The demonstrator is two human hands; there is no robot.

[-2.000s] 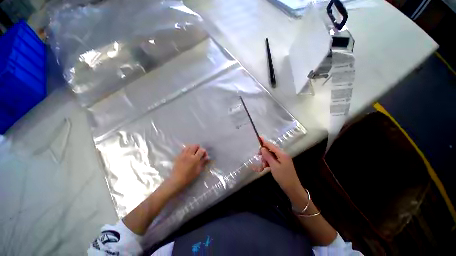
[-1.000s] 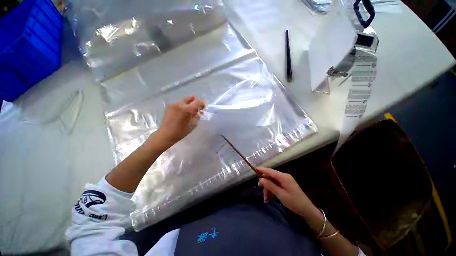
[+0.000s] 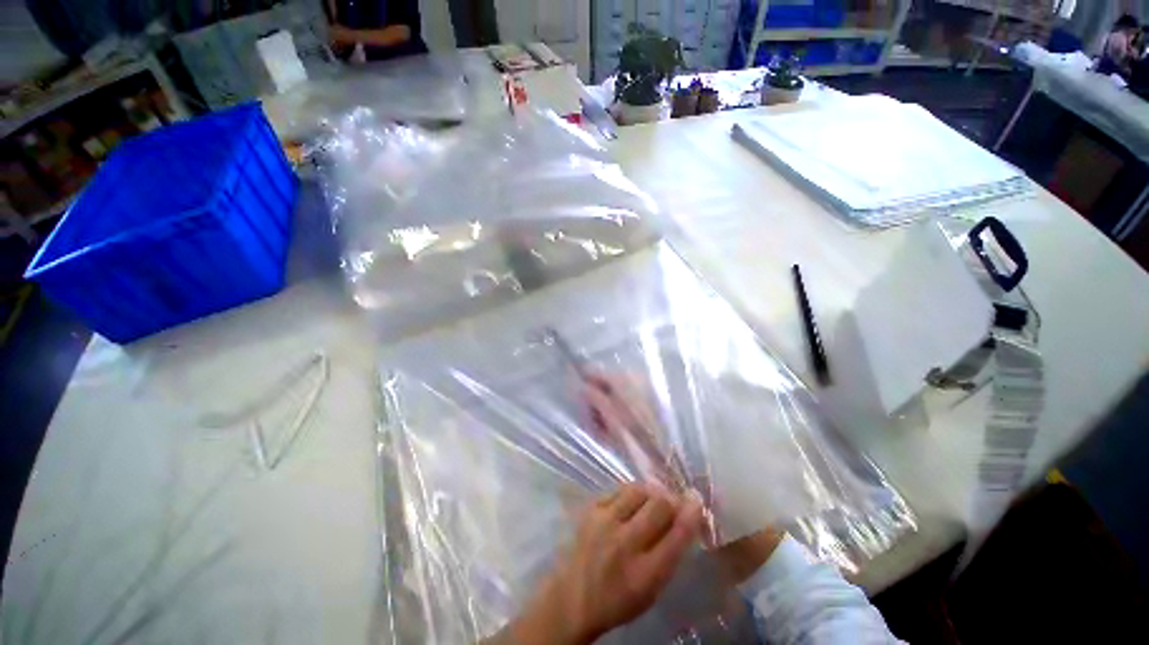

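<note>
A large clear plastic bag (image 3: pixel 504 416) lies on a stack of bags on the white table. My left hand (image 3: pixel 617 554) pinches the near edge of the top bag and holds it up in folds. My right hand (image 3: pixel 624 416) is inside the bag, seen blurred through the film, with its sleeve at the bag's mouth. It holds a thin dark stick (image 3: pixel 565 348) pointing away from me. A label cannot be made out.
A blue crate (image 3: pixel 177 227) stands at left, a pale V-shaped strip (image 3: pixel 292 413) nearer. At right are a black slim tool (image 3: pixel 810 323), a label holder (image 3: pixel 920 330) with a hanging label strip (image 3: pixel 1012 422), and a white stack (image 3: pixel 882 158). A dark bin (image 3: pixel 1058 567), plants and a person's arm also show.
The view has tilted up. My left hand has moved to the bag's near edge and lifted it. My right hand with the stick has gone from above the bag to inside it.
</note>
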